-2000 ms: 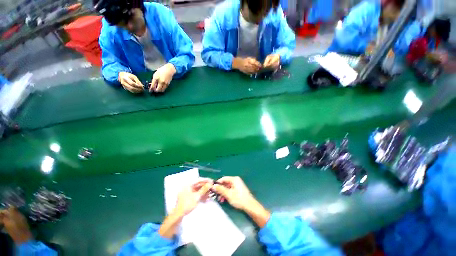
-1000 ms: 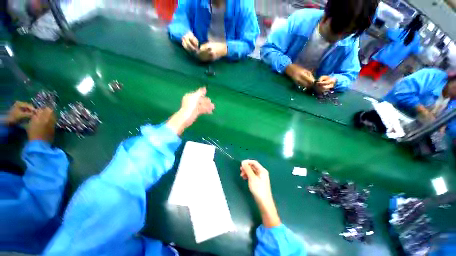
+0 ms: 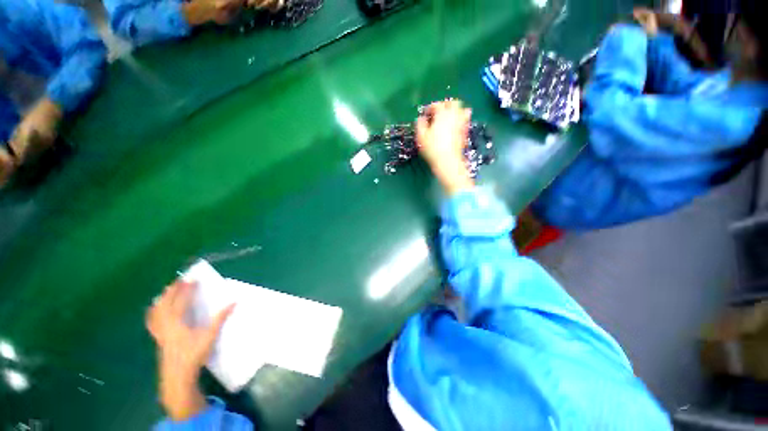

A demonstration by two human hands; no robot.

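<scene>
My right hand (image 3: 444, 139) is on the pile of dark modules (image 3: 401, 145), fingers down among them. Its fingertips are blurred, and whether it grips a piece cannot be told. My left hand (image 3: 183, 321) rests on the left edge of the white paper sheets (image 3: 282, 326), fingers spread, with nothing seen in it. The two sheets overlap on the green surface. Thin silvery rods (image 3: 234, 253) lie at the paper's top edge. A small white slip (image 3: 360, 161) lies just left of the pile.
Stacked parts trays (image 3: 539, 84) with blue edges stand beyond the pile, beside a neighbour in a blue smock (image 3: 665, 135). Two more people's blue sleeves and hands show at the upper left, with a dark parts pile (image 3: 295, 10) at the top edge. Pale specks lie at the lower left.
The view has swung to the right. My right hand has moved from near the rods onto the module pile. My left hand has come back from across the line onto the paper.
</scene>
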